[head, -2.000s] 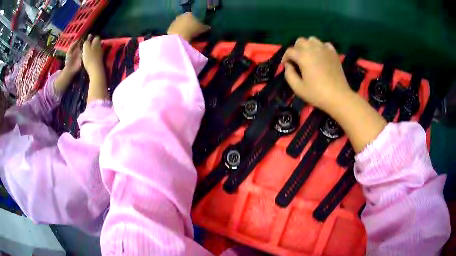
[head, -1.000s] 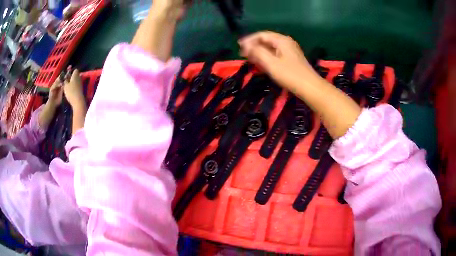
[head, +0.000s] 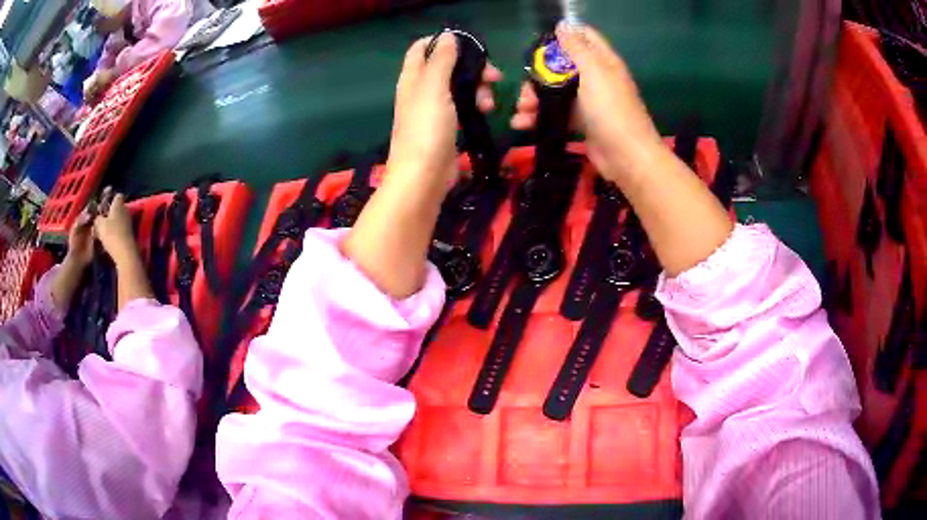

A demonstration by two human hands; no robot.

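Note:
My left hand [head: 425, 112] holds a smartwatch [head: 466, 63] above the back edge of the tray; its strap hangs down. My right hand [head: 600, 96] holds another smartwatch [head: 555, 63], its round face lit blue and yellow, its black strap hanging down. The two watches are side by side, apart. Below, the orange-red compartment tray [head: 544, 447] bears several black watches, among them one with its dark round case [head: 542, 261] up and its strap pointing toward me. My forearms hide parts of the tray.
A person in pink sleeves [head: 132, 355] works at a second red tray [head: 232, 203] on the left. A red openwork crate [head: 107, 127] stands beyond. Red trays with black straps [head: 859, 173] stand at the right edge. A dark green surface [head: 305, 91] lies behind the tray.
Both hands now hold watches up side by side; the right hand was over the tray with no watch visible in it. One display is lit. The view has shifted, showing more of the right-hand trays.

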